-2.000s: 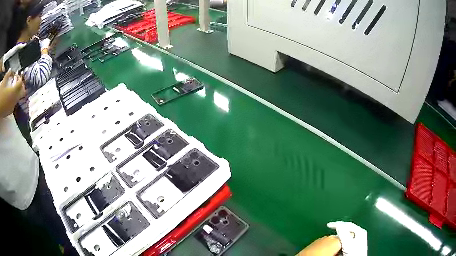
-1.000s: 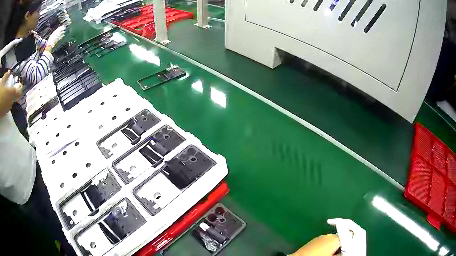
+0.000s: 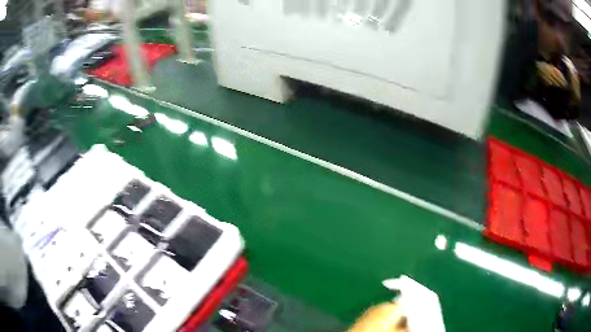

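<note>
The frame is blurred. My bare left hand [image 3: 379,318] shows at the bottom edge, partly cut off. My right hand [image 3: 420,305], in a white glove, is against it on the right. Whether anything is between the fingers cannot be seen. A black phone housing [image 3: 249,310] lies on the green surface [image 3: 324,214] to the left of my hands, partly cut off at the bottom. Left of it, a white tray [image 3: 61,204] holds several black housings [image 3: 194,241] in its pockets, above a red tray edge [image 3: 217,295].
A red divided tray [image 3: 534,204] lies at the right. A large off-white machine housing [image 3: 363,58] stands at the back beside posts [image 3: 135,45]. A red tray [image 3: 120,63] lies far left. People are blurred at the upper left and upper right.
The view has swung right, so the trays and machine sit further left in frame, and a person shows at upper right. My hands stay together at the bottom, slightly further left in frame.
</note>
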